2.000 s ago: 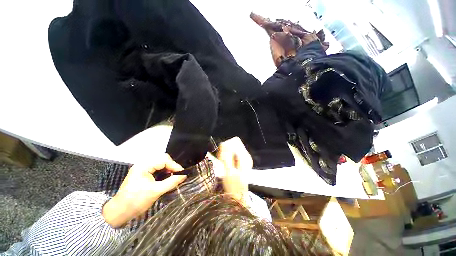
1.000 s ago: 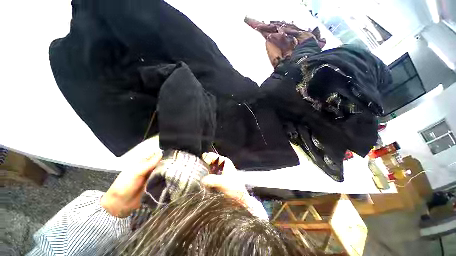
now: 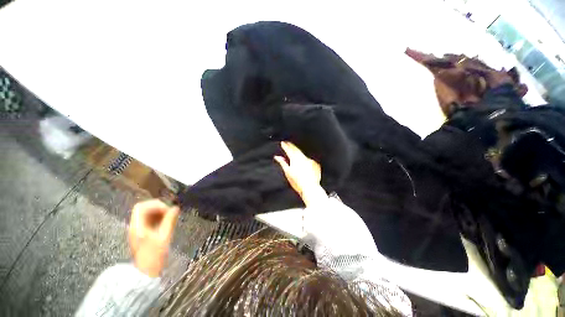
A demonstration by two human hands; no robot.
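Observation:
A black garment (image 3: 396,192) lies spread on the white table (image 3: 142,93), with a few thin pale threads on it. Part of the black cloth reaches left over the table's front edge. My left hand (image 3: 152,232) is at that part's left end, thumb and fingers curled together on the cloth's tip. My right hand (image 3: 300,170) lies on the middle of the garment with its fingers spread a little; whether it pinches cloth or holds a small tool cannot be told. Hair hides the bottom middle of the view.
A pile of black garments (image 3: 533,167) with pale-edged parts is at the right. A crumpled reddish-brown cloth (image 3: 464,80) lies beyond it. A brown box or stool (image 3: 127,170) and a white bag (image 3: 62,136) stand on the grey floor at the left.
The view has turned left. The pale plaid cuff between both hands is out of sight. My left hand has moved left, and my right hand has moved up onto the garment.

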